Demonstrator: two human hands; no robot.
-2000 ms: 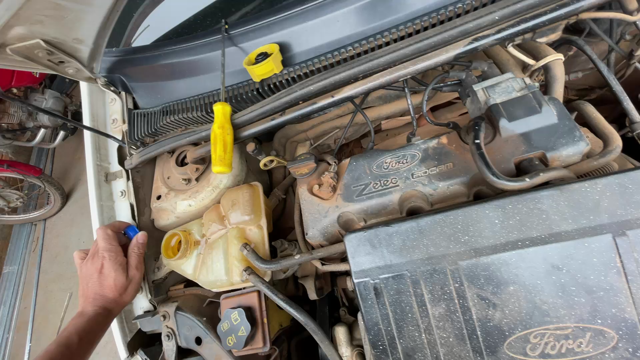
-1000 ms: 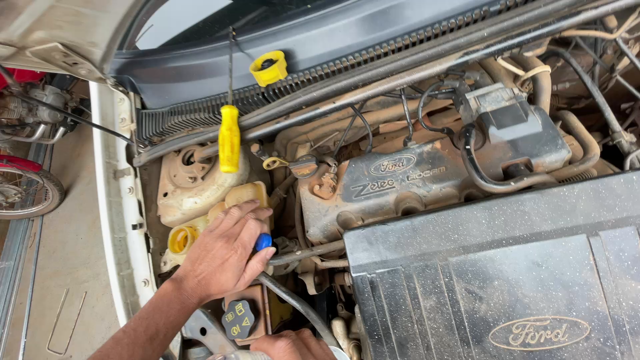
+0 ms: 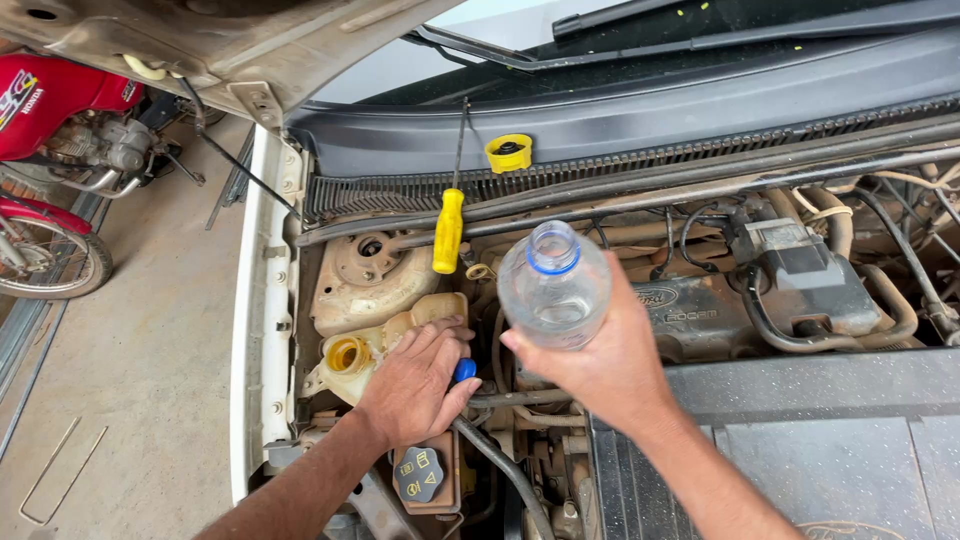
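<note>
My right hand (image 3: 607, 352) grips a clear plastic bottle (image 3: 555, 292), uncapped, its mouth toward the camera and a blue ring round its neck. Below and left of it, my left hand (image 3: 420, 375) rests on the translucent coolant expansion tank (image 3: 360, 382), with a blue bottle cap (image 3: 464, 369) held by the thumb and fingers. The tank's yellowish filler neck (image 3: 346, 355) is uncovered, just left of my left hand. A yellow-handled screwdriver (image 3: 448, 231) lies across the cowl edge, handle toward me. Beside its shaft sits a yellow cap (image 3: 508, 153), its inside facing up.
A reservoir with a black cap (image 3: 418, 474) is below my left wrist. Rubber hoses (image 3: 506, 465) run between it and the black Ford cover (image 3: 750, 442). The Ford engine cover (image 3: 690, 315) lies to the right. A white fender edge (image 3: 259, 315) and a red motorcycle (image 3: 67, 127) are at the left.
My left hand has moved right from the fender edge onto the tank, keeping the blue cap. My right hand, low in view one second ago, has come up with the clear bottle.
</note>
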